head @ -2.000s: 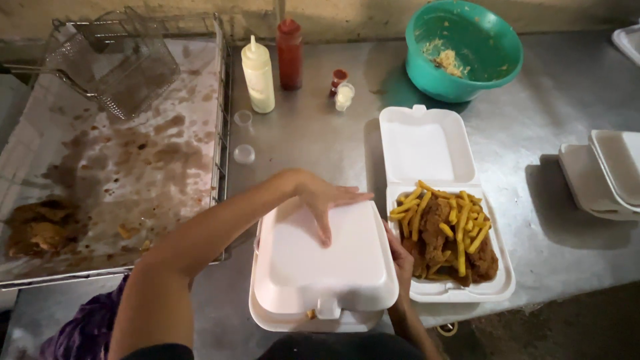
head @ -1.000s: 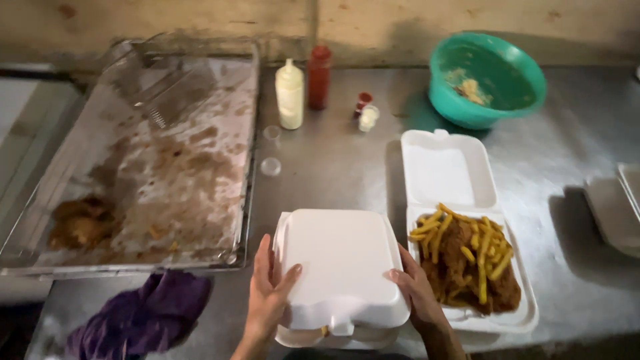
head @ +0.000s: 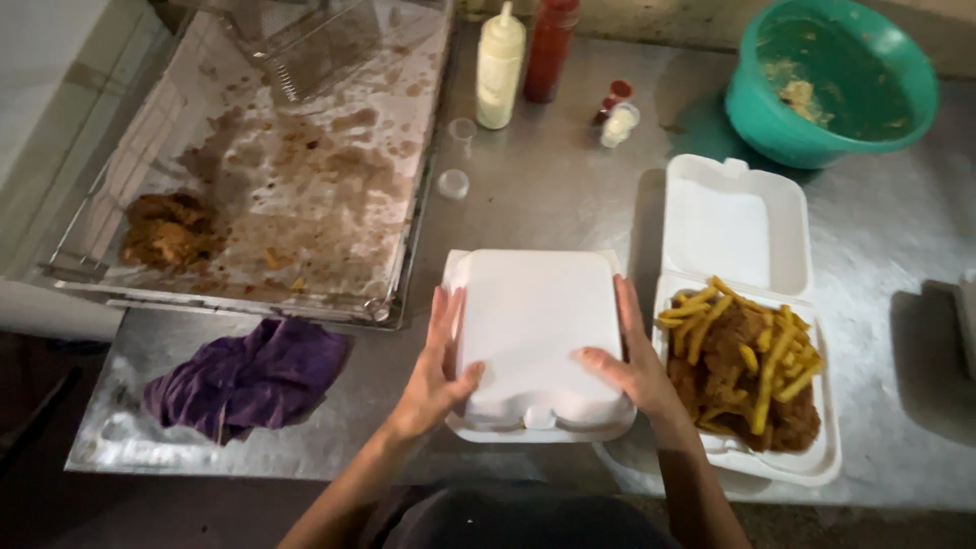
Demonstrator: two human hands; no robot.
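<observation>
A white foam takeout box with its lid down lies near the front of the steel table. My left hand holds its left side, thumb on the lid. On the opposite side, my right hand has its fingers along the edge and its thumb on top. Just right of that hand, a second foam box lies with its lid raised, filled with fried chicken and french fries. What the closed box contains is hidden.
Left is a paper-lined wire tray with fried chicken and a wire basket. A purple cloth lies before it. Behind stand a pale sauce bottle, a red bottle, small sauce cups and a green bowl.
My left hand has moved from the top of the closed box to its left side. The box's front edge now looks shut flat between both hands. The view has shifted.
</observation>
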